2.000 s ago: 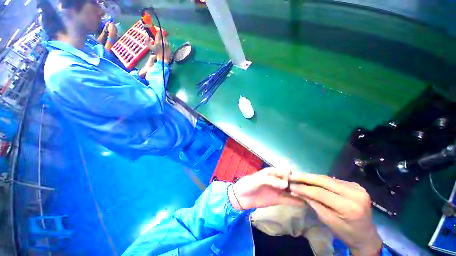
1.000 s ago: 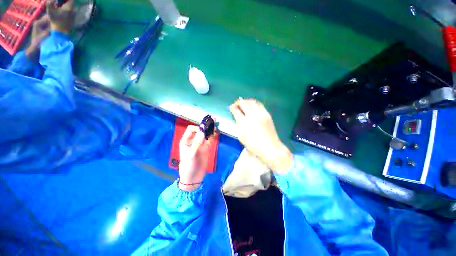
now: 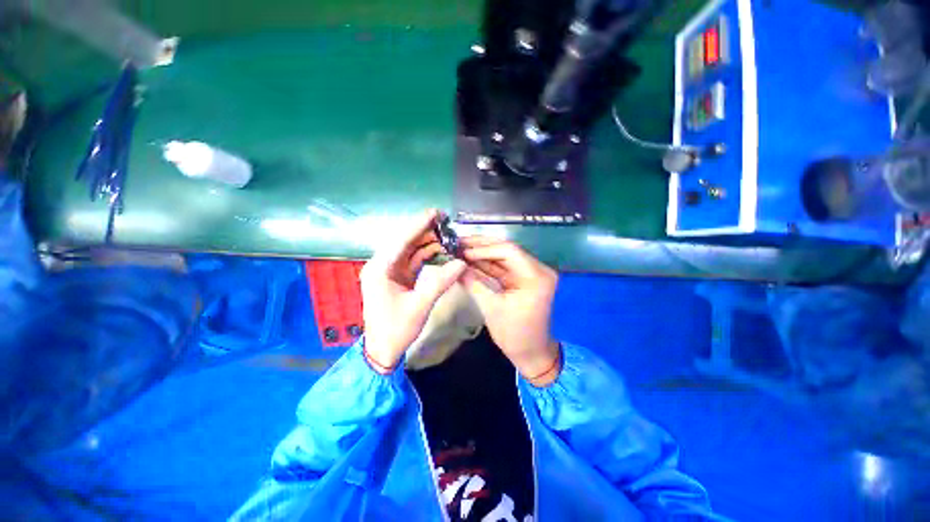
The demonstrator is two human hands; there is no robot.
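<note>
A small dark round housing [image 3: 447, 237] with shiny spots is held at the bench's front edge, above the lap. My left hand [image 3: 400, 296] grips it from the left between thumb and fingers. My right hand [image 3: 513, 304] meets it from the right, with fingertips at its lower right side. Whether a smaller part is between the fingertips is hidden.
A white squeeze bottle [image 3: 209, 163] lies on the green bench. A black press fixture [image 3: 522, 184] stands just beyond my hands. A blue control box [image 3: 806, 112] is at right, dark strips [image 3: 110, 153] at left. A red tray [image 3: 334, 301] is below the edge. A blue sleeve [image 3: 15, 229] shows far left.
The view has turned right, bringing the fixture and control box toward the middle. My right hand, apart from the housing a second ago, is now at it beside my left hand.
</note>
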